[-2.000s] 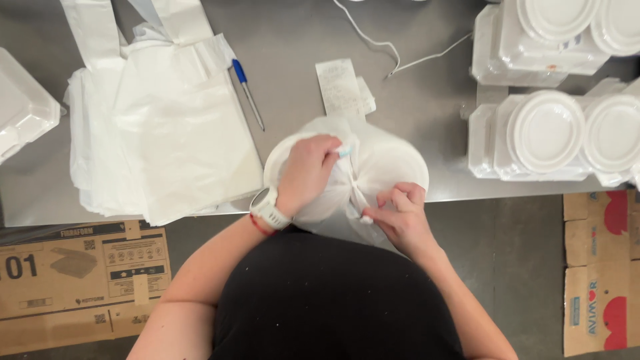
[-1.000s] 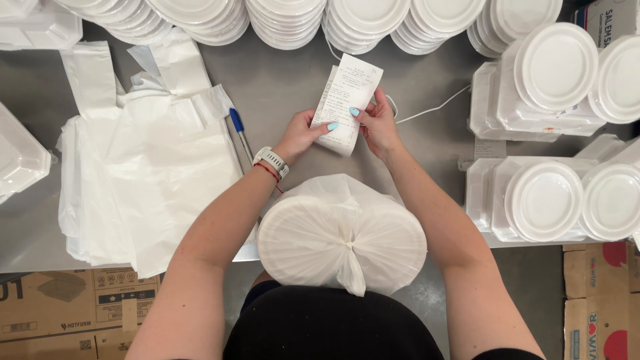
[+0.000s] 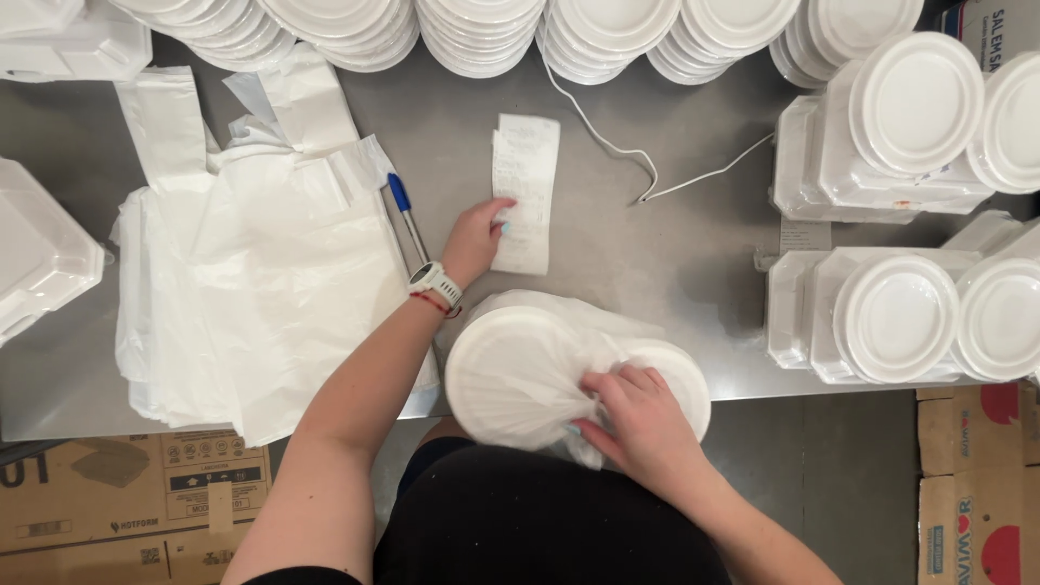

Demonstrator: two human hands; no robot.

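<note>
A knotted white plastic bag (image 3: 520, 382) with round white lidded containers inside sits at the table's front edge. My right hand (image 3: 642, 418) pinches the bag's gathered top between thumb and fingers. Beyond the bag, paper receipts (image 3: 528, 162) bearing print lie flat on the metal table. My left hand (image 3: 479, 236), with a watch at its wrist, touches their left edge with its fingertips; whether it grips them I cannot tell. A blue-capped pen (image 3: 406, 213) lies left of that hand, beside a stack of white plastic bags (image 3: 268, 284).
Stacks of round white lidded containers (image 3: 479, 36) line the back of the metal table (image 3: 699, 219). Clear-wrapped white containers (image 3: 861, 317) stand at the right, a white foam box (image 3: 41, 236) at the left. A white cord (image 3: 601, 138) crosses the back. Cardboard boxes (image 3: 89, 520) sit below the front edge.
One second ago both hands held the receipts up; now these lie on the table. My right hand has come back to the bag's top, while my left stays by the receipts.
</note>
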